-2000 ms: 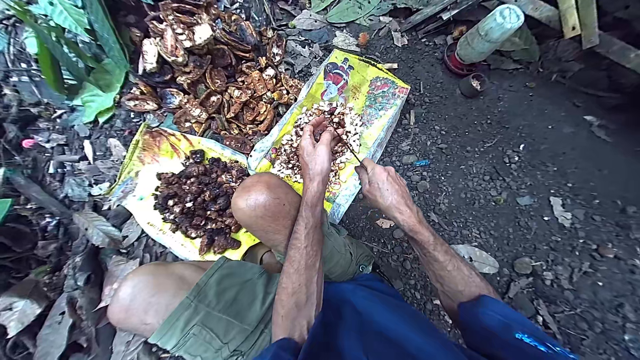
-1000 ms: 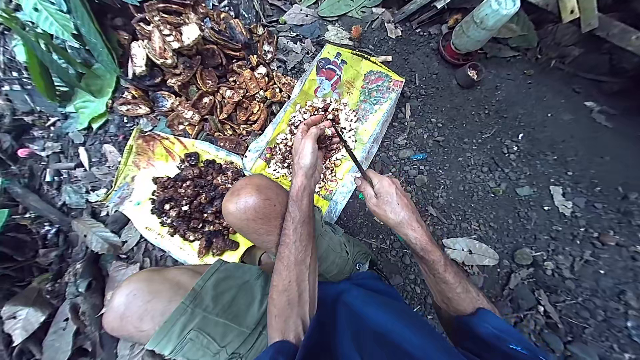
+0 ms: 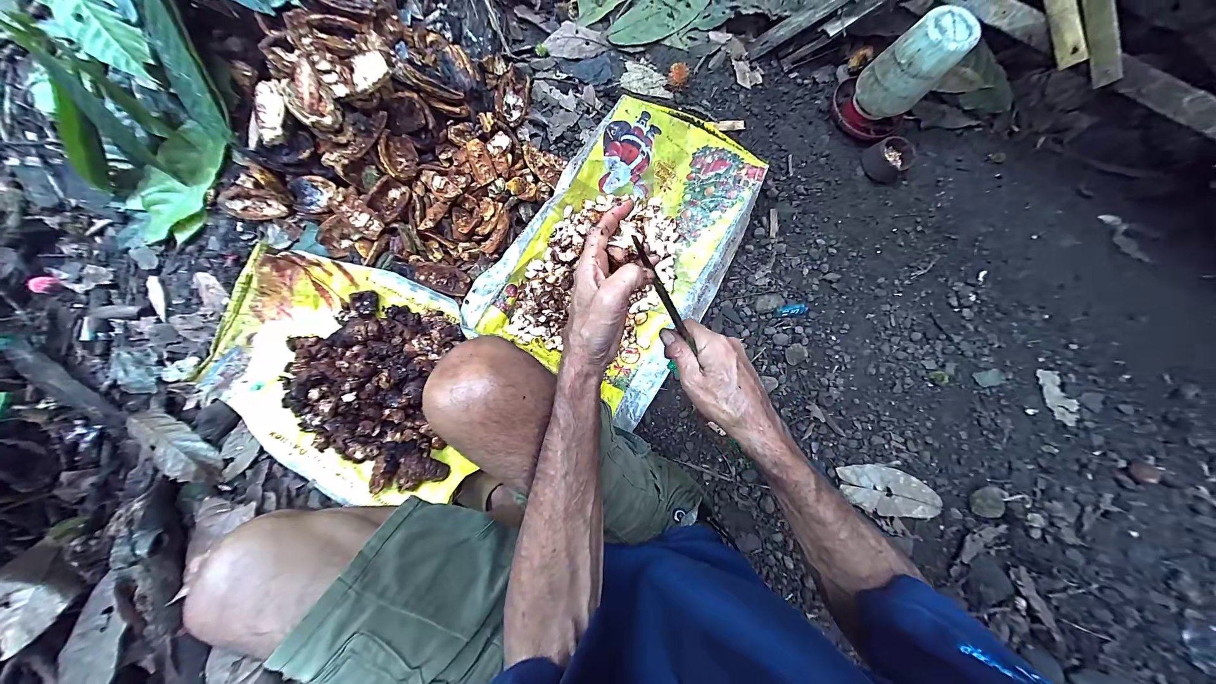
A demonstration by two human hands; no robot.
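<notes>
My right hand (image 3: pixel 717 375) grips the handle end of a thin dark knife (image 3: pixel 662 293), whose blade slants up toward my left hand (image 3: pixel 605 294). My left hand is over a heap of pale and brown cacao beans (image 3: pixel 546 294), index finger stretched out; a small brown piece shows between its thumb and fingers near the knife tip. The beans lie on a yellow printed sack (image 3: pixel 727 214). Left of it, a second yellow sack (image 3: pixel 271 385) bears a pile of dark brown clumps (image 3: pixel 370 389), close to my knee.
Opened cacao husks (image 3: pixel 408 152) are heaped behind the sacks. At the back right stand a pale upturned bottle (image 3: pixel 917 62) in a red dish and a small dark cup (image 3: pixel 888 160). Green leaves (image 3: pixel 180 171) rise at the far left; dry leaves (image 3: pixel 888 490) lie on the dark soil.
My left index finger has stretched out, where the fingers were curled before. The knife shows more plainly than two seconds ago. My hands stay over and beside the bean sack.
</notes>
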